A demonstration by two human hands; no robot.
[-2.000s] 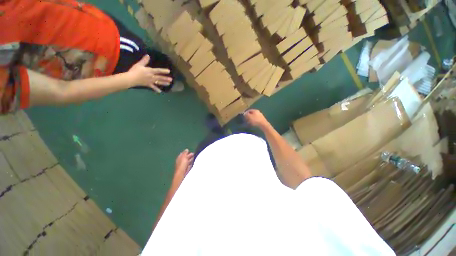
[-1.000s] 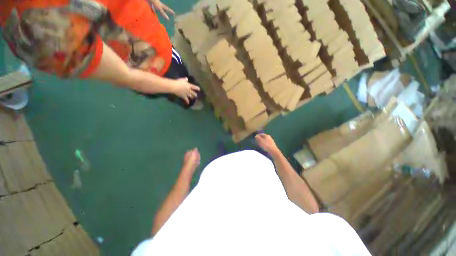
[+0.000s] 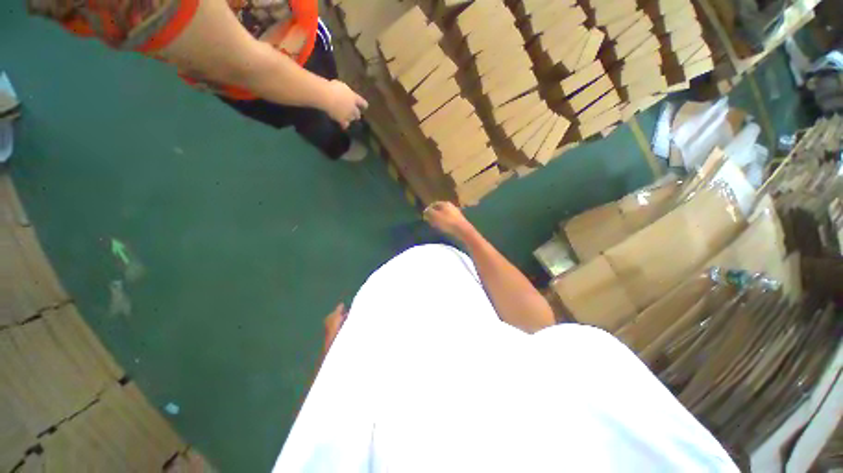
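Observation:
My right hand is in front of my white shirt, near the closest corner of the stacked boxes. Its fingers look curled, and I cannot tell whether it holds anything. My left hand shows only in part at the left side of my shirt, small and blurred, with nothing visible in it. The stacked boxes stand in rows with lid flaps fanned in jagged layers. Neither hand is seen gripping a box.
A person in an orange top stands at the upper left beside the stack. Box blanks lie at the lower left on the green floor. Flattened cartons with a water bottle on them are at the right.
The other person first moved right toward the stack, then higher in the picture. The view has shifted. My left hand shows less than before, more hidden by my shirt.

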